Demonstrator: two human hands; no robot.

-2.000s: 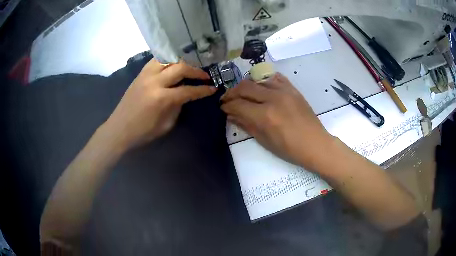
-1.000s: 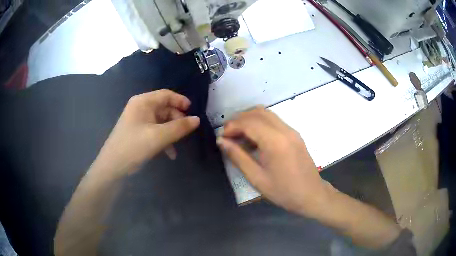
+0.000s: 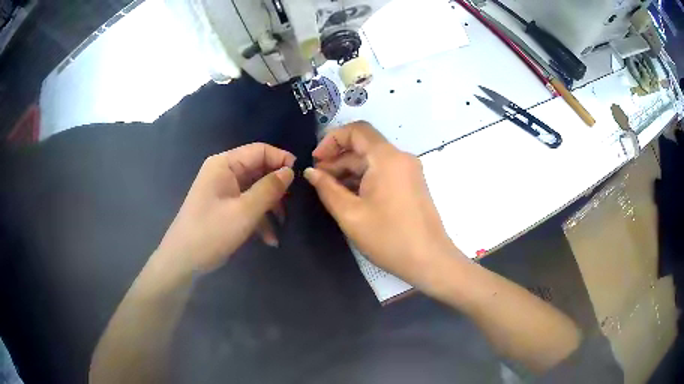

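Observation:
The black garment piece (image 3: 97,195) covers the left of the table and hangs over the front edge. My left hand (image 3: 225,199) pinches the cloth near its right edge, thumb and forefinger together. My right hand (image 3: 382,199) pinches the same edge just to the right, its fingertips almost touching my left ones. Both hands are in front of the presser foot (image 3: 301,97), where the cloth runs up beside the foot. The fold between my fingertips is too dark to make out.
The white machine head (image 3: 262,37) stands above, with a black knob and cream wheel (image 3: 355,73). Thread snips (image 3: 519,116), a red-shafted tool (image 3: 517,56), a black-handled screwdriver (image 3: 555,49) and a paper slip (image 3: 416,31) lie right. Cardboard (image 3: 622,262) shows at lower right.
Both hands have come back from the presser foot toward me. Over the last second my right hand moved up and left, closing in on my left hand at the cloth edge.

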